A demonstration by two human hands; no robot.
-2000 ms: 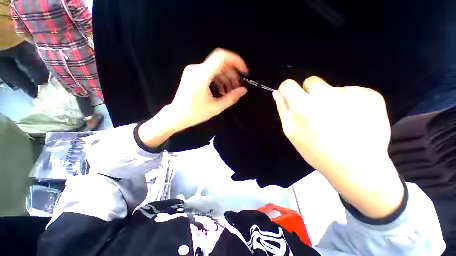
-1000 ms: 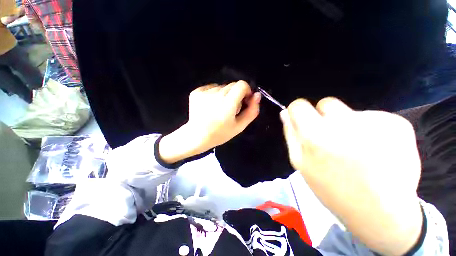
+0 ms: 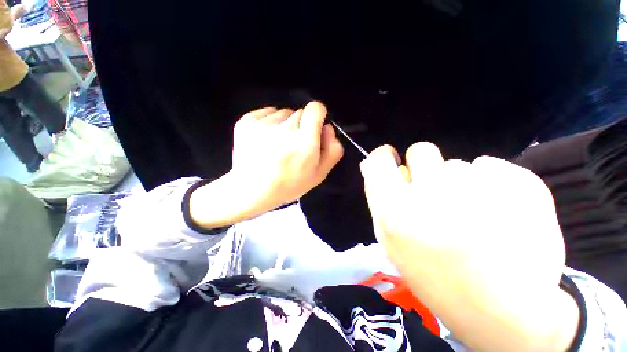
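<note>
A black garment (image 3: 206, 62) fills the upper middle of the view, its lower edge above my lap. My left hand (image 3: 285, 148) is closed at the garment, thumb and fingers pinching black cloth. My right hand (image 3: 460, 227) is closed around a thin shiny metal tool (image 3: 349, 139). The tool slants from my right fingertips up to my left fingertips, where its tip is hidden. Its handle is hidden in my right fist. A small pale speck shows on the cloth above my hands.
Dark garments with ridged edges are stacked (image 3: 584, 206) at the right. An orange-red stool (image 3: 405, 299) stands below my right hand. Clear plastic packets (image 3: 89, 223) and a khaki-green sack (image 3: 86, 161) lie at left. A person in dark trousers (image 3: 27, 117) stands at the upper left.
The shiny tool has come into line between my hands. Both hands have moved slightly left since a second ago. The person in plaid has mostly left the view at upper left.
</note>
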